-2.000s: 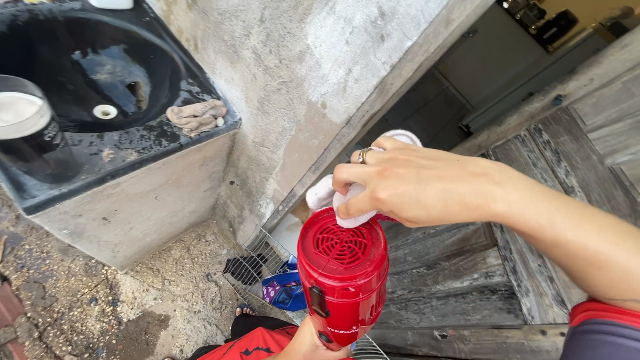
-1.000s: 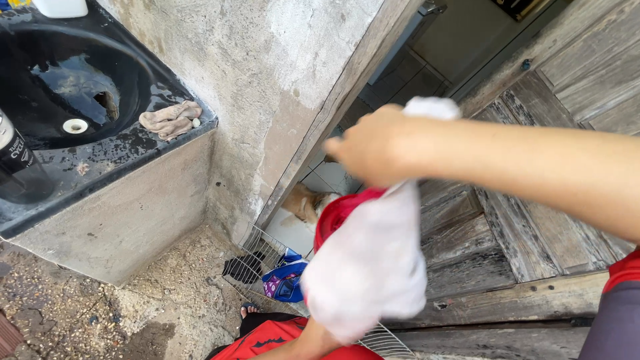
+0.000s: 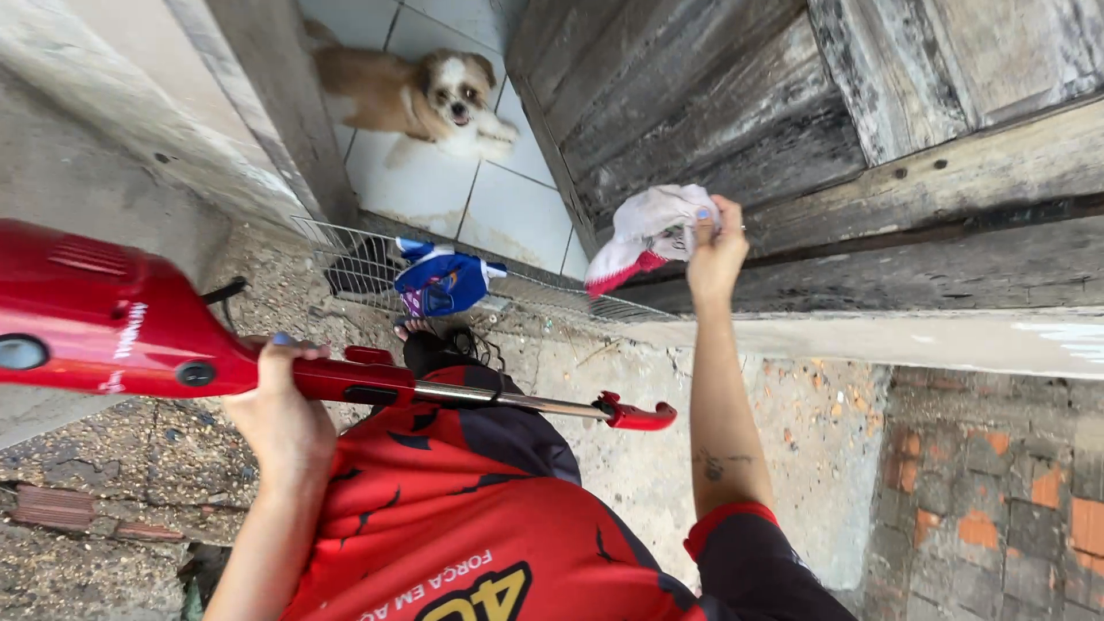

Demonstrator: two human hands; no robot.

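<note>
My left hand (image 3: 289,401) grips a red stick vacuum cleaner (image 3: 164,319) around its neck; its bulky motor body points left and its metal tube with a red handle end reaches right across my shirt. My right hand (image 3: 718,250) pinches a whitish cloth piece with a pink edge (image 3: 655,226), which hangs in front of the wooden door. A wire rack (image 3: 552,297) stretches across the doorway below, with a blue cloth item (image 3: 448,280) and a black one (image 3: 360,269) on it.
A brown and white dog (image 3: 405,90) lies on the white tiled floor (image 3: 509,216) inside the doorway. The weathered wooden door (image 3: 690,95) stands on the right, a wall and door frame (image 3: 276,103) on the left. Rough concrete ground and roof tiles or bricks (image 3: 975,466) lie lower down.
The vacuum cleaner has swung from upright below my right hand to lying across my body. The whitish cloth has moved off it, to the right in my right hand. The view has shifted away from the sink.
</note>
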